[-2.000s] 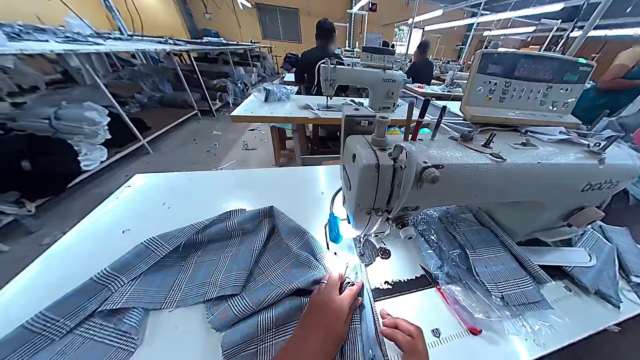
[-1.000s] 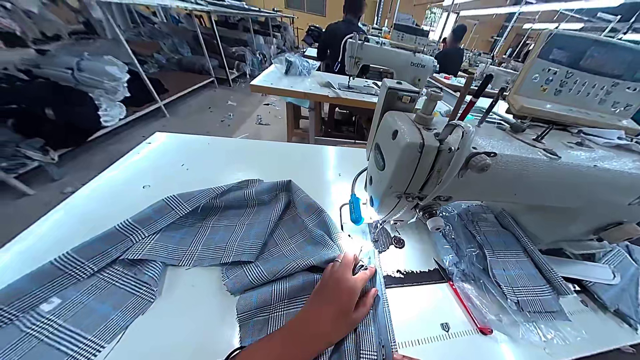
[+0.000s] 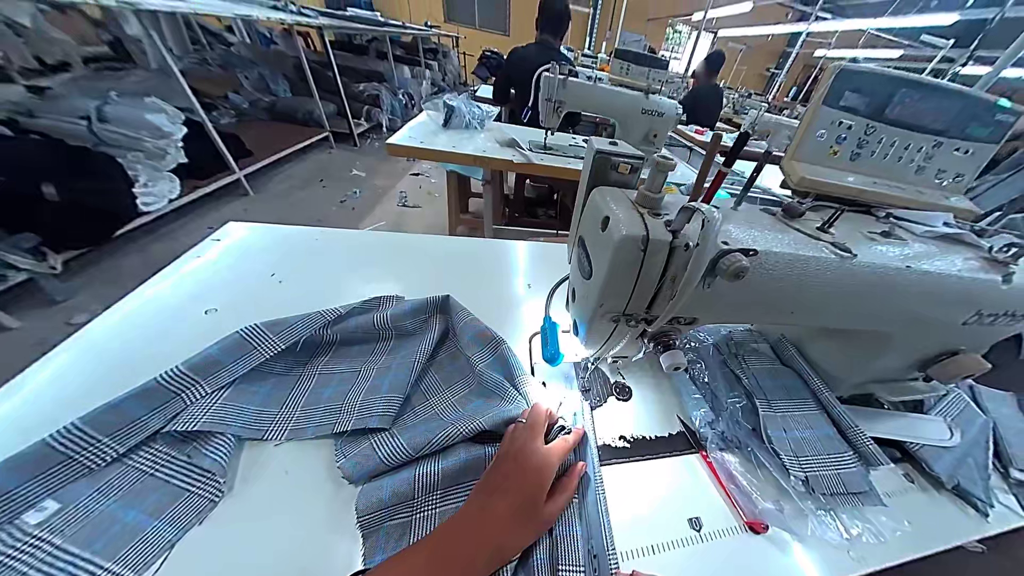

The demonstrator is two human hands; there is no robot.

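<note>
Grey checked fabric [image 3: 320, 368] spreads over the white sewing table, its right edge running under the presser foot of a Brother industrial sewing machine [image 3: 800, 280]. My left hand [image 3: 532, 472] lies on the fabric just left of that edge, thumb and fingers bunching some cloth near the needle. A long grey strip, perhaps a zipper tape [image 3: 594, 496], runs along the edge toward me. Of my right hand [image 3: 634, 573], only fingertips show at the bottom edge, beside the strip; what it does is hidden. A small blue lamp [image 3: 551, 342] hangs left of the machine head.
Red-handled pointed tool [image 3: 732, 496] lies right of the needle plate. Beside it, under the machine arm, are plastic-wrapped checked pieces [image 3: 788, 416]. A control panel [image 3: 904, 136] stands on top. Ahead are another machine's table [image 3: 496, 160] and two people; shelves of fabric [image 3: 304, 112] stand left.
My right hand has moved down toward the frame's bottom edge, leaving only fingertips in view. My left hand stays on the fabric near the needle. The view has shifted somewhat.
</note>
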